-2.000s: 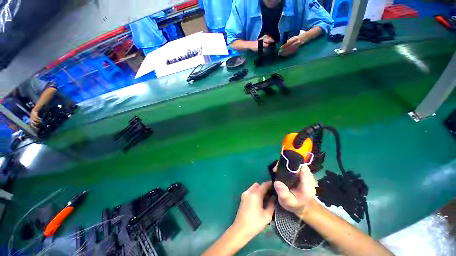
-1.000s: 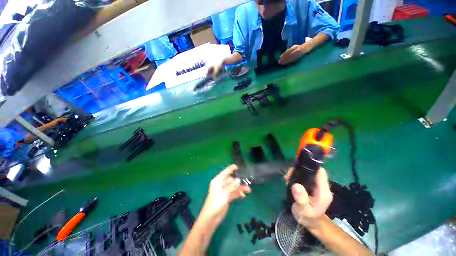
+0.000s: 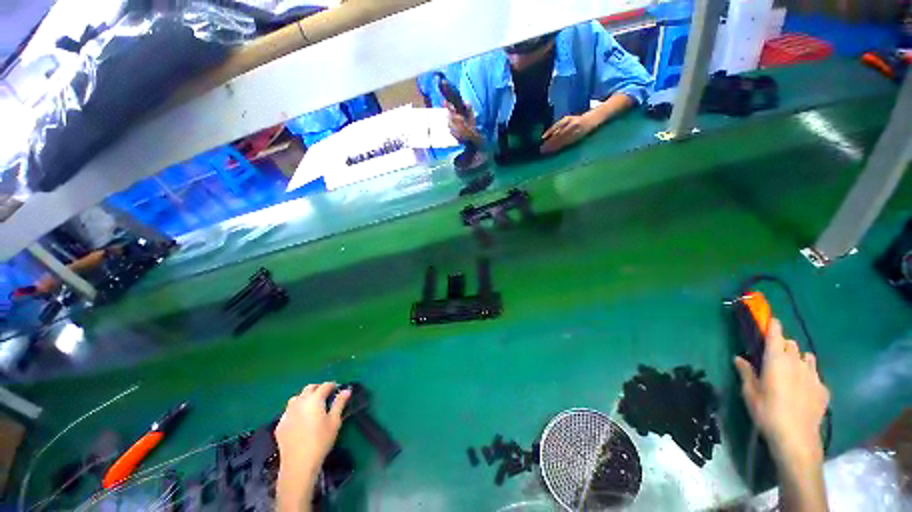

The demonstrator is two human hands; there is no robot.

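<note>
My right hand [image 3: 787, 392] is on the black and orange electric screwdriver [image 3: 752, 325], which lies on the green bench at the right. My left hand [image 3: 312, 425] is at the bracket pile [image 3: 235, 465] at lower left, its fingers on the end of one black bracket [image 3: 368, 425]. An E-shaped black bracket [image 3: 456, 308] lies on the belt in front of me, prongs pointing away. The round screw tray [image 3: 588, 460] sits between my hands, with dark screws on its right part.
Small black parts [image 3: 672, 405] are heaped right of the tray, fewer [image 3: 503, 456] at its left. Another orange-handled screwdriver [image 3: 140, 450] lies far left. More brackets [image 3: 258, 298] lie on the belt. A person [image 3: 545, 90] sits opposite. A grey post [image 3: 865, 185] stands at right.
The bracket has left my left hand and lies on the belt. My left hand has moved to the pile. My right hand has moved right and lowered the screwdriver. The person opposite has raised a tool.
</note>
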